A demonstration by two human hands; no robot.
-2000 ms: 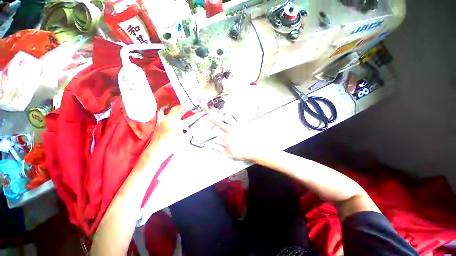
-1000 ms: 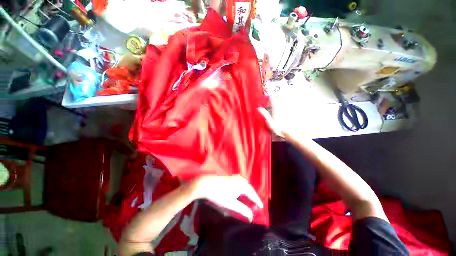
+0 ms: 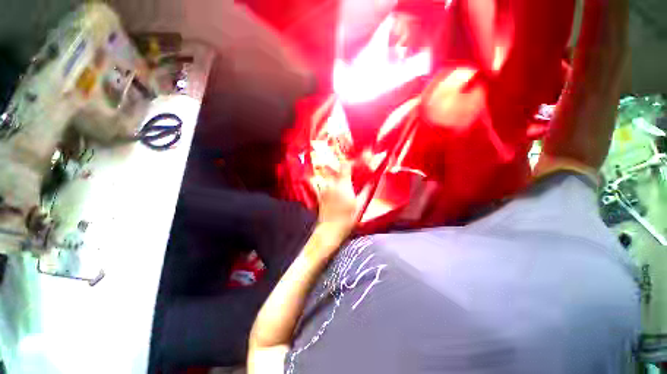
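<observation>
Bright red cloth (image 3: pixel 468 161) fills the upper middle, blurred and overexposed, with a white glare patch. My left hand (image 3: pixel 333 172) is at its left lower part, fingers among the folds; blur hides whether they grip it. My right arm reaches up along the cloth's right side, and its hand is not visible. The cream sewing machine (image 3: pixel 55 102) stands at the far left, with no cloth seen under its needle end.
Black-handled scissors (image 3: pixel 161 131) lie on the white machine table (image 3: pixel 121 292) at left. My dark-clothed legs are beside its edge. A small red and white piece (image 3: pixel 247 269) shows low between them. Blurred pale and metal items (image 3: pixel 632 175) are at the far right.
The view has swung right, so the machine is now at the left. The red cloth on the table and lap is out of view. My left hand is now at red cloth on my right side.
</observation>
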